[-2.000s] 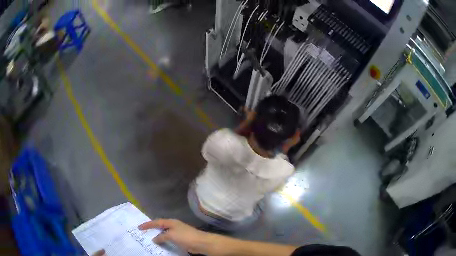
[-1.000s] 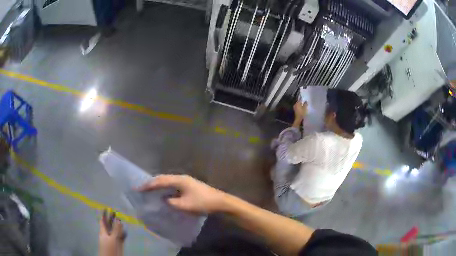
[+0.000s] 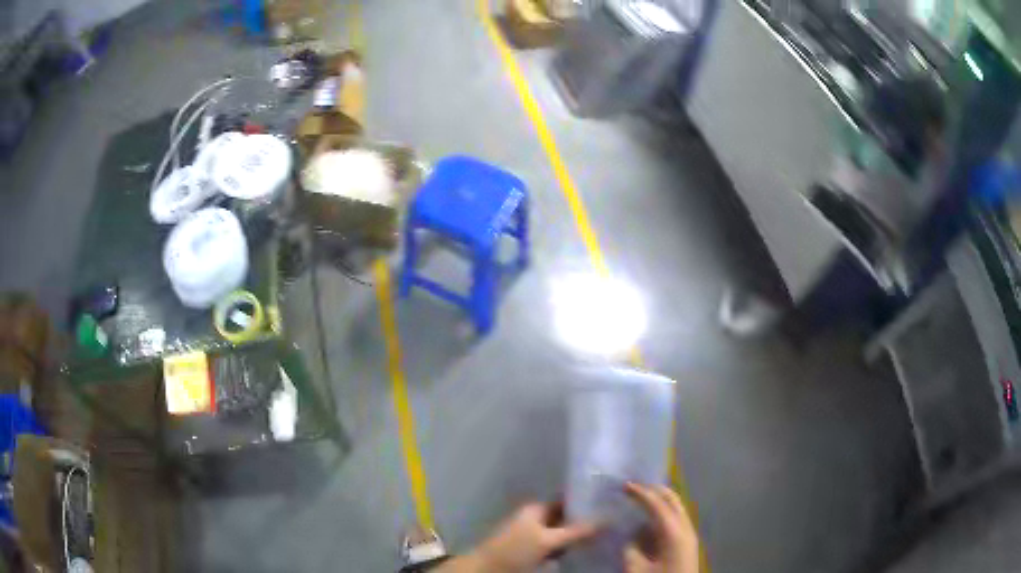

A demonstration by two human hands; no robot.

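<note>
White printed sheets (image 3: 621, 431) are upright in front of me at the bottom, blurred; the print cannot be read. My left hand (image 3: 532, 539) comes in from the lower left, with its fingers on the lower left part of the sheets. My right hand (image 3: 663, 528) holds their lower right part, fingers lying over the face. Both hands are bare and partly cut off by the bottom edge.
A blue stool (image 3: 465, 207) stands on the grey floor between yellow lines. On the left, a dark green table (image 3: 123, 241) bears white reels (image 3: 206, 257) and a yellow tape roll (image 3: 239, 317). An open cardboard box (image 3: 356, 213) is beside it. Machines line the right.
The view has swung from the feeder machine and crouching person to the table and stool. My left hand has come from apart onto the sheets; my right hand still holds them.
</note>
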